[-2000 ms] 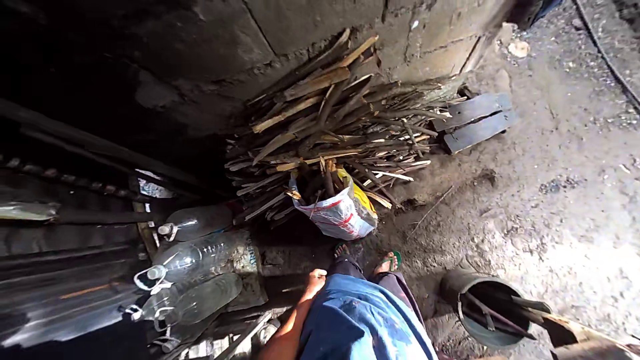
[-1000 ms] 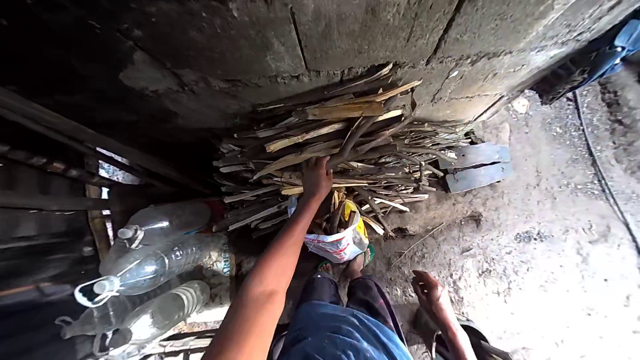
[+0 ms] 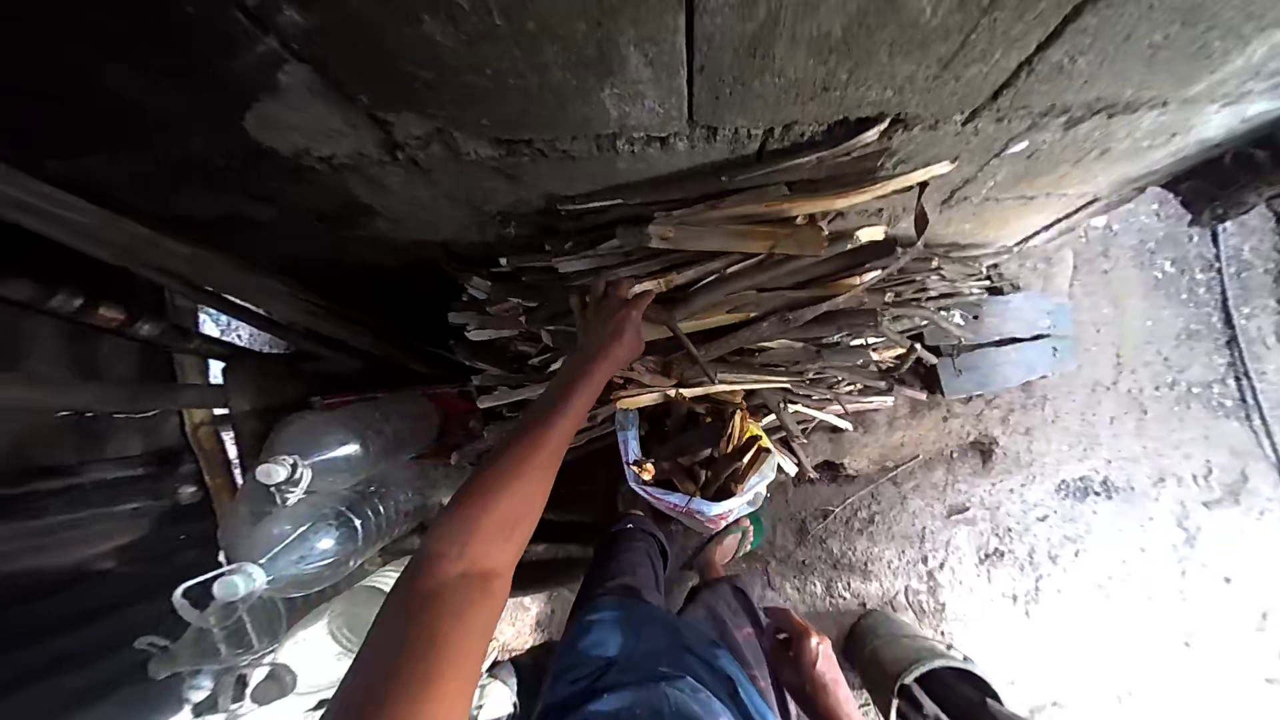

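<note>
My left hand (image 3: 612, 325) reaches onto the left part of a stack of split firewood (image 3: 800, 310), its fingers curled at a stick; whether they grip it is unclear. Low in the view, beside my right thigh, my right hand (image 3: 795, 645) hangs with its fingers partly curled, and I cannot see anything in it. Between the stack and my feet stands a white plastic sack (image 3: 700, 508) with a yellow part, its mouth wide and short pieces of wood (image 3: 705, 455) inside.
Large clear plastic bottles (image 3: 320, 530) lie at the left. A block wall (image 3: 560, 80) rises behind the stack. Grey boards (image 3: 1005, 345) lie at its right end. A bucket (image 3: 905, 655) holding dark pieces is at the lower right, and a hose or cable (image 3: 1240, 350) runs along the far right.
Two seconds ago the left hand was low by my body; by one second ago it was at the stack, where it remains. The right hand has come into view and now sits closer to my leg.
</note>
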